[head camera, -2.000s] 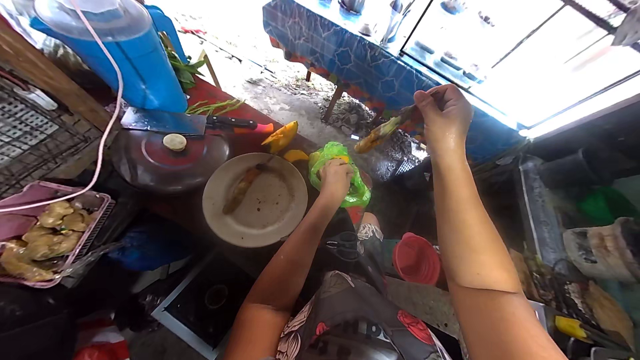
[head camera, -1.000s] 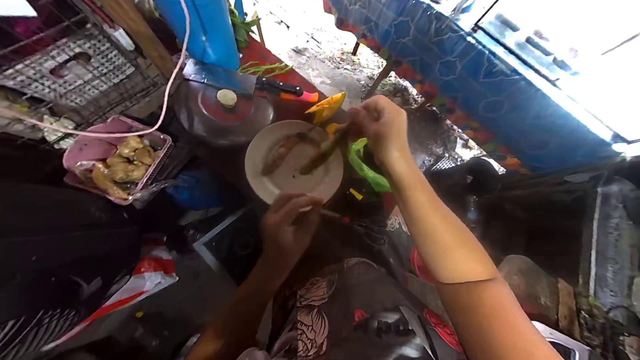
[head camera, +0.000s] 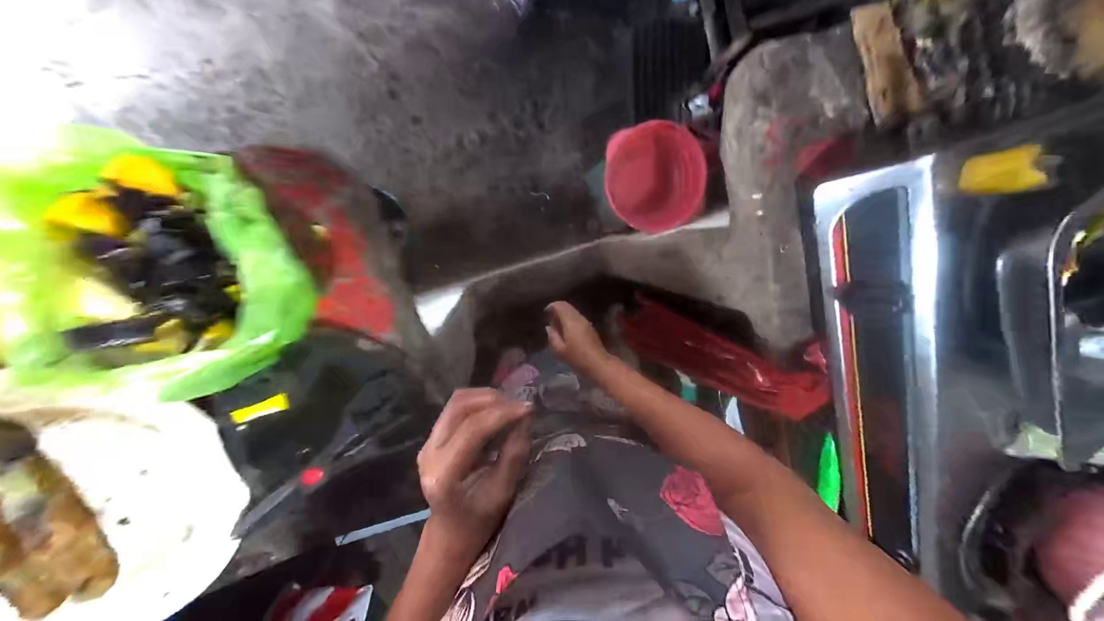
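Observation:
My left hand (head camera: 474, 453) is in front of the dark flowered garment (head camera: 604, 509), its fingers bent; the fingertips are close to the cloth, and I cannot tell if they pinch it. Farther forward, my right hand (head camera: 573, 338) is curled beside the garment's far edge, with its grip blurred. Brown cooked food (head camera: 56, 535) lies on the pale plate (head camera: 172, 500), cut off at the left edge. Above the plate is an open green plastic bag (head camera: 276, 285) with dark and yellow scraps (head camera: 164, 250) inside. Both hands are away from the plate and the bag.
A pink-red plastic tub (head camera: 655, 177) stands beyond my hands, by a grey concrete ledge (head camera: 690, 259). Red plastic (head camera: 724, 358) lies right of my right hand. A dark appliance with a silver frame (head camera: 923, 345) is farther right. Red-and-white packaging (head camera: 319, 604) shows low at left.
My right hand, which held a long piece of food over the plate, has moved to the garment. My left hand has also left the plate's side. The view has swung right and down.

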